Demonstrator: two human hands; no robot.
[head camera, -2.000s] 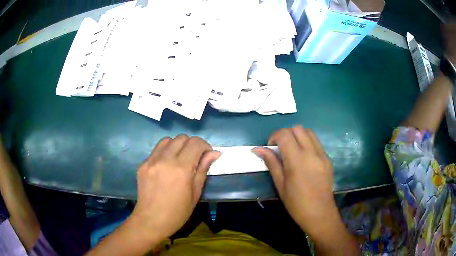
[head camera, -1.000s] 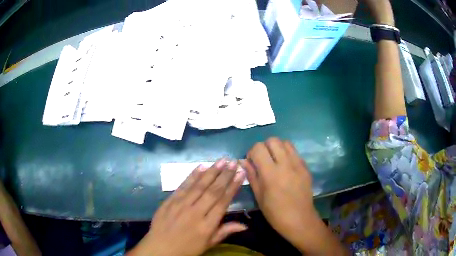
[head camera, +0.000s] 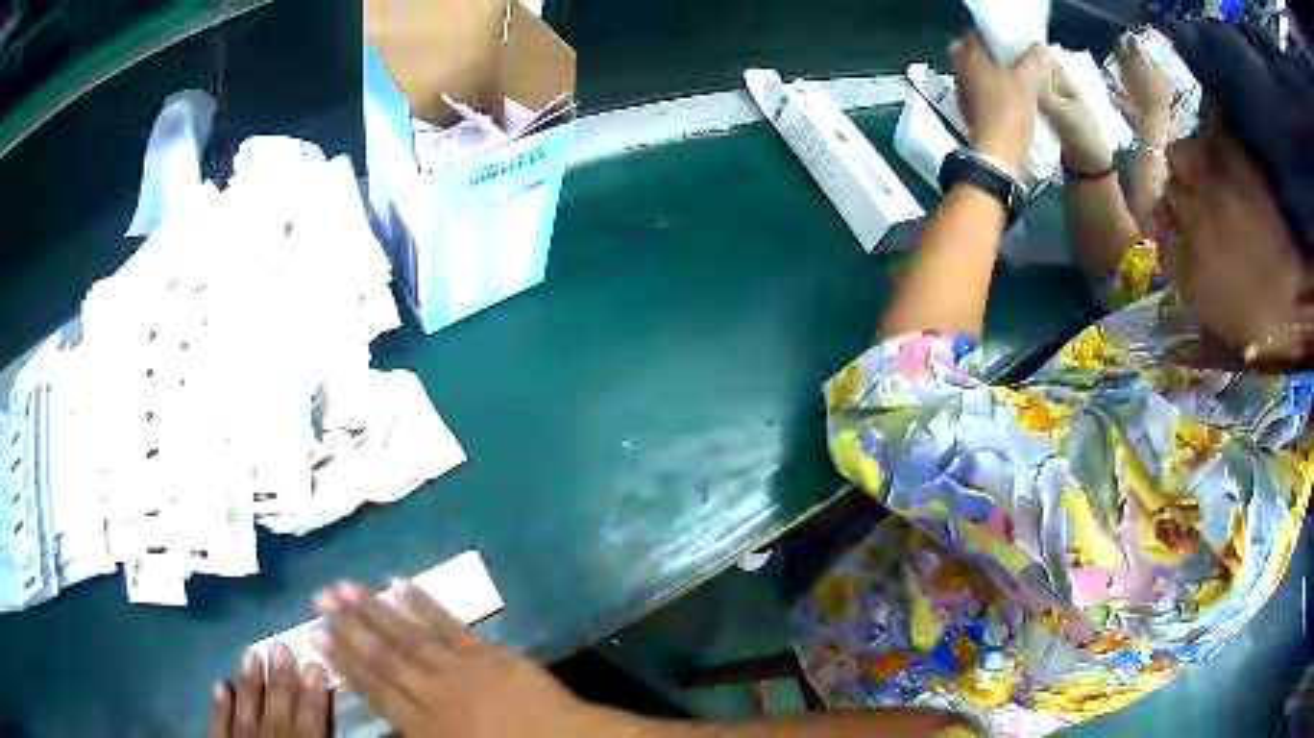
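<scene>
A folded white leaflet strip (head camera: 458, 587) lies on the green table at the lower left, slanting up to the right. My right hand (head camera: 411, 656) lies flat across it with the fingers together, pressing on it. My left hand (head camera: 274, 698) is cut off by the bottom edge; only its fingers show, resting on the strip's lower left end. The middle of the strip is hidden under my hands.
A large leaflet pile (head camera: 216, 389) lies beyond my hands on the left. A light blue supply box (head camera: 483, 231) holding folded papers stands behind it. A long white carton (head camera: 836, 159) lies farther right. A person in a flowered shirt (head camera: 1066, 505) sits on the right.
The view has swung to the right, so the pile and supply box sit farther left. My right hand now lies flat on the strip, and my left hand is at its lower left end.
</scene>
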